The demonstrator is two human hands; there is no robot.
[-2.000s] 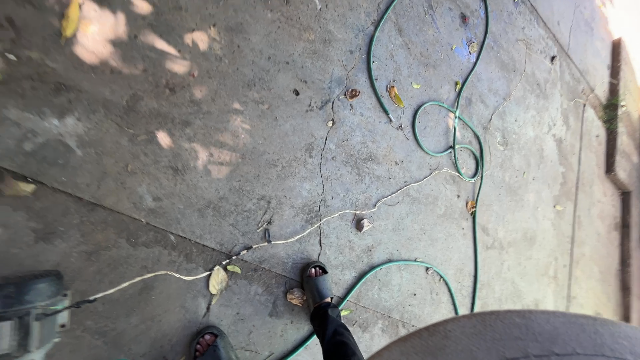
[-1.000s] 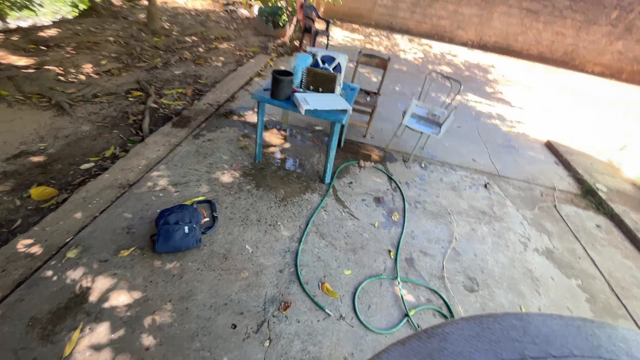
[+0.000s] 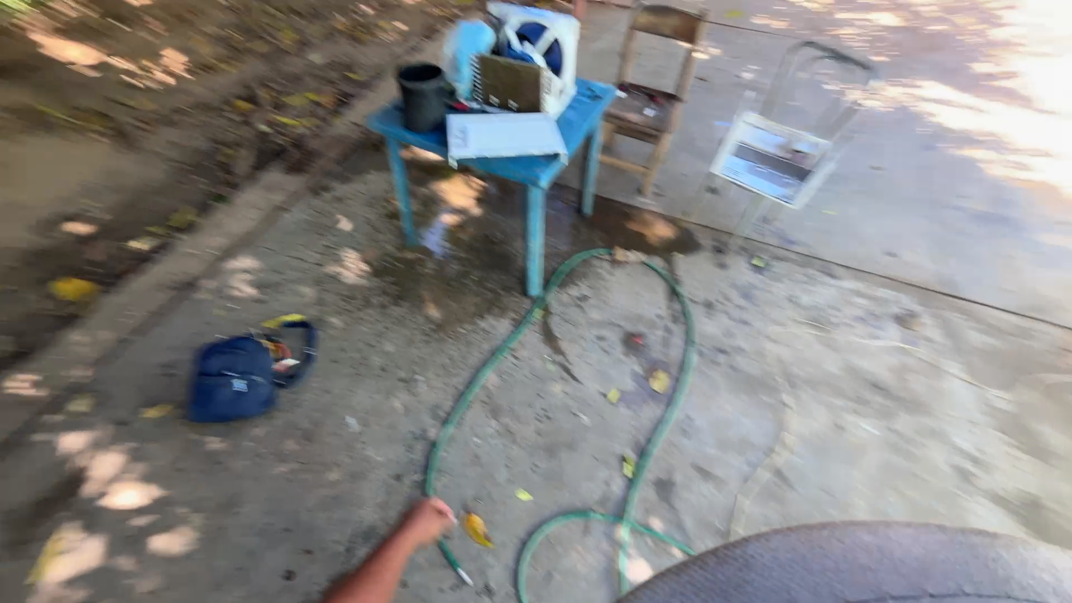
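My left hand point(image 3: 431, 517) is at the lower middle, blurred, with its fingers curled. It overlaps the green garden hose point(image 3: 477, 394) in the view; contact is unclear. A small pale spot shows at the fingertips, too blurred to name. The hose lies looped on the concrete, its pale-tipped end just below my hand. To the right of the hand lies a yellow leaf point(image 3: 477, 529). My right hand is out of view. A dark blue bag point(image 3: 233, 381) with a strap lies on the ground at the left.
A blue table point(image 3: 536, 167) holds a black container point(image 3: 423, 96), a white flat box point(image 3: 505, 136) and other items. Behind it stand a wooden chair point(image 3: 657, 96) and a white-seated metal chair point(image 3: 770, 159). A grey curved surface point(image 3: 854, 561) blocks the lower right. Pale cord crosses the concrete.
My left hand has come into view at the bottom. The view has swung up from my feet to the table, which now appears nearer.
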